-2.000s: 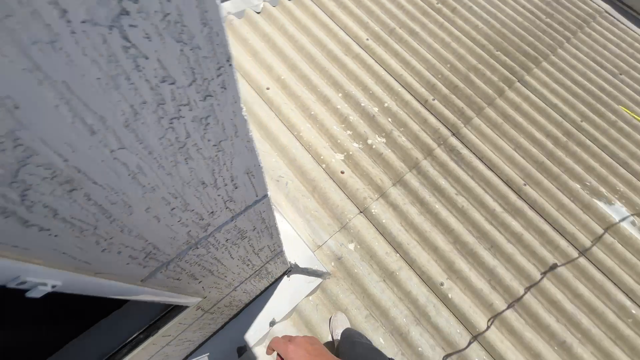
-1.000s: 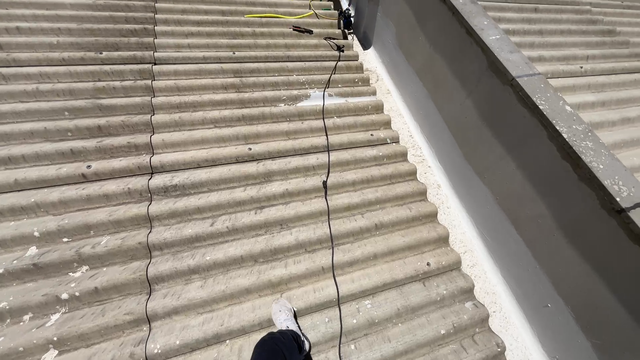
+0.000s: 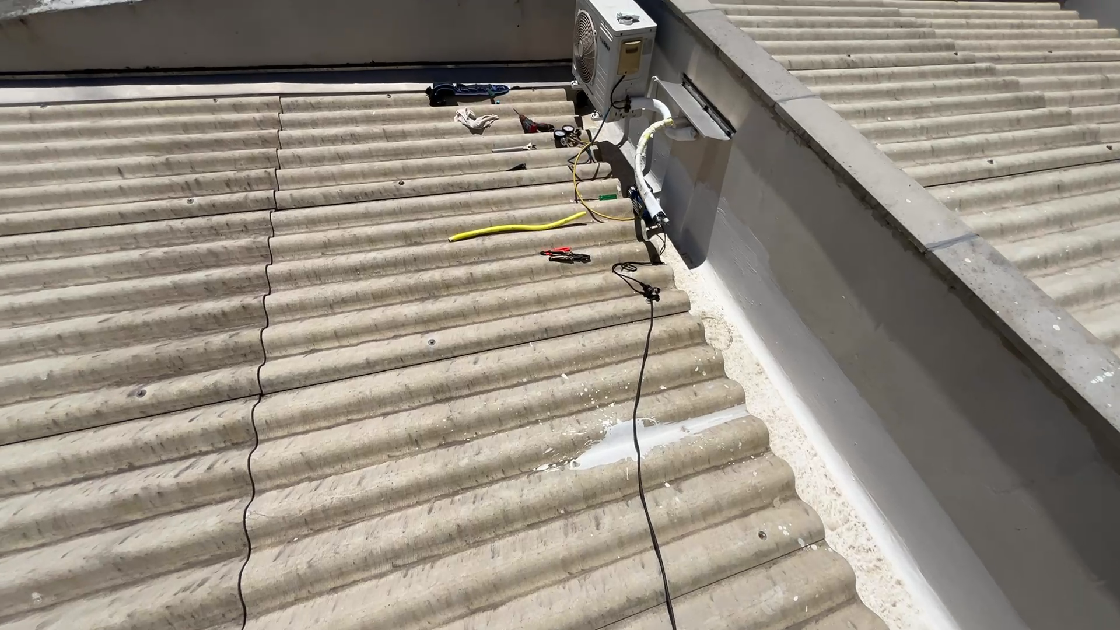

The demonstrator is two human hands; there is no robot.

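Note:
Neither of my hands shows in the head view now. At the top, an air conditioner's outdoor unit (image 3: 612, 57) stands beside the parapet wall, with a white insulated pipe (image 3: 643, 157) hanging from its side. Left of the pipe, a thin yellow hose (image 3: 577, 179) runs near a set of gauges (image 3: 567, 136). A thicker yellow tube (image 3: 516, 227) lies across the ridges. Below it are red- and black-handled pliers (image 3: 564, 255). A white cloth (image 3: 475, 121), a metal wrench (image 3: 514, 149) and a dark blue bundle (image 3: 468, 91) lie farther back.
Corrugated roof sheets (image 3: 394, 394) spread ahead. A black cable (image 3: 643, 472) runs up them to a tangle near the wall foot; a dark wavy line (image 3: 254, 437) crosses them at left. The grey parapet wall (image 3: 857, 289) bounds the right, another wall (image 3: 289, 35) the back.
The view has swung from the textured wall to the roof and outdoor unit. Fingers seen at the bottom edge two seconds ago, and the shoe seen one second ago, are out of view.

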